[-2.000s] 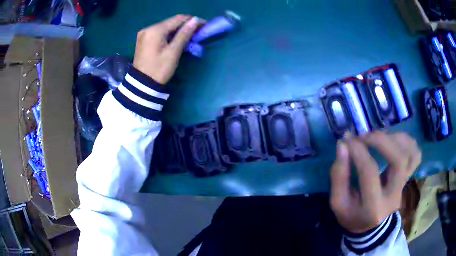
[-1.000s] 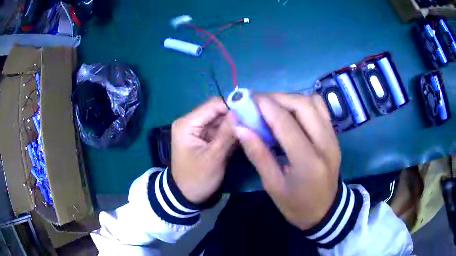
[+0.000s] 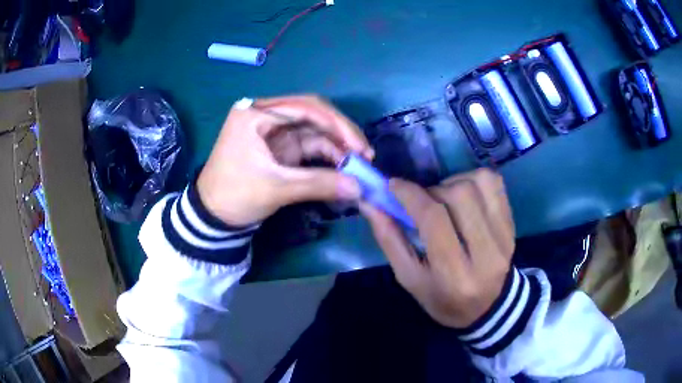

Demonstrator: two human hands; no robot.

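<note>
A blue battery [image 3: 378, 193] is held aslant between my hands at the centre. My right hand [image 3: 449, 247] grips its lower part. My left hand [image 3: 273, 161] pinches its upper end with thumb and forefinger; a small white connector plug [image 3: 244, 103] shows on top of this hand. The leads are mostly hidden. Black housing halves lie behind and below my hands, one [image 3: 407, 142] partly visible. To the right, two joined housings [image 3: 490, 116] each hold a battery and a glaring oval; red wire runs along their tops.
A pale loose battery [image 3: 238, 54] with red and black leads lies at upper left. A clear plastic bag [image 3: 138, 149] of black parts sits left, beside a brown carton [image 3: 82, 217] of blue cells. More filled housings [image 3: 641, 105] lie far right. A brown item is at lower right.
Both hands still hold the battery at the centre. My left hand has shifted left and up, with its fingers now at the battery's end. The whole view has shifted, moving bench items up and left.
</note>
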